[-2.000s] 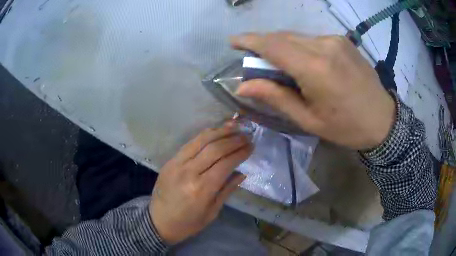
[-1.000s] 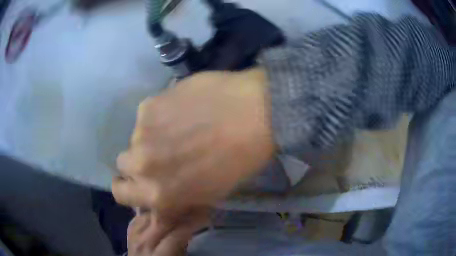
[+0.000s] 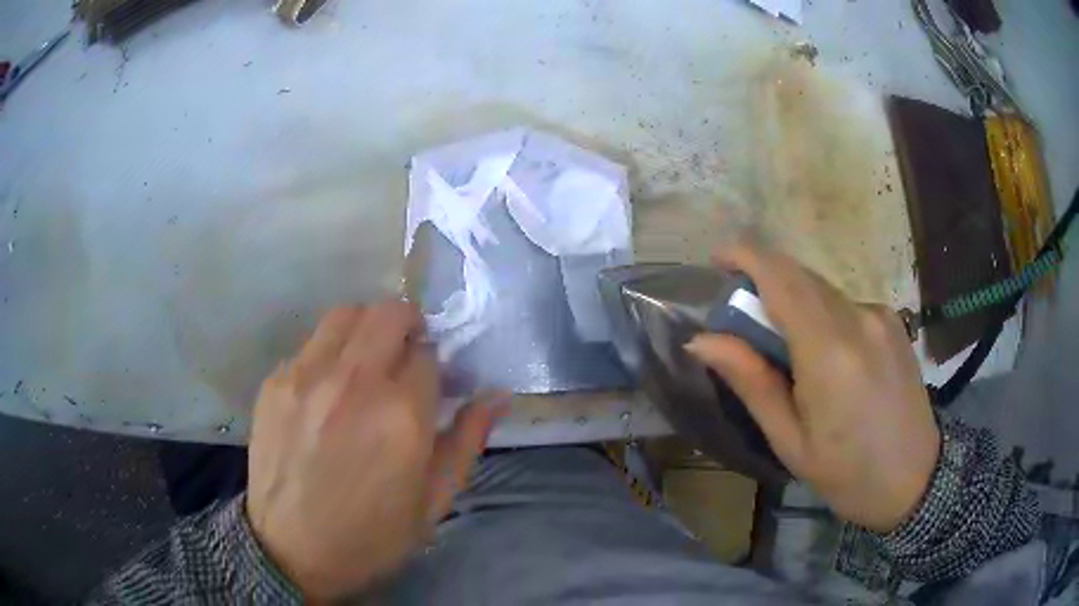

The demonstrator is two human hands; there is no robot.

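Observation:
A white sheet (image 3: 586, 213) is folded in flaps over the shiny grey pocket template (image 3: 521, 314), which lies flat near the table's front edge. My left hand (image 3: 367, 426) is at its lower left corner, with fingertips and thumb on the sheet's edge; the hand is slightly blurred. My right hand (image 3: 822, 385) is closed round the handle of the steam iron (image 3: 674, 326). The iron's tip is at the right edge of the folded piece. The iron's far part is hidden under my right hand.
A dark flat plate (image 3: 947, 225) lies at the right, with a yellow-orange item (image 3: 1018, 178) beside it. The iron's green coiled hose (image 3: 1000, 290) runs off right. A brown bundle (image 3: 124, 18) lies at the far left. The white table (image 3: 225, 178) curves along its front edge.
The view has shifted and the folded piece now shows uncovered, point away from me. My hands, which overlapped a second ago, are apart, with the iron at the piece's right.

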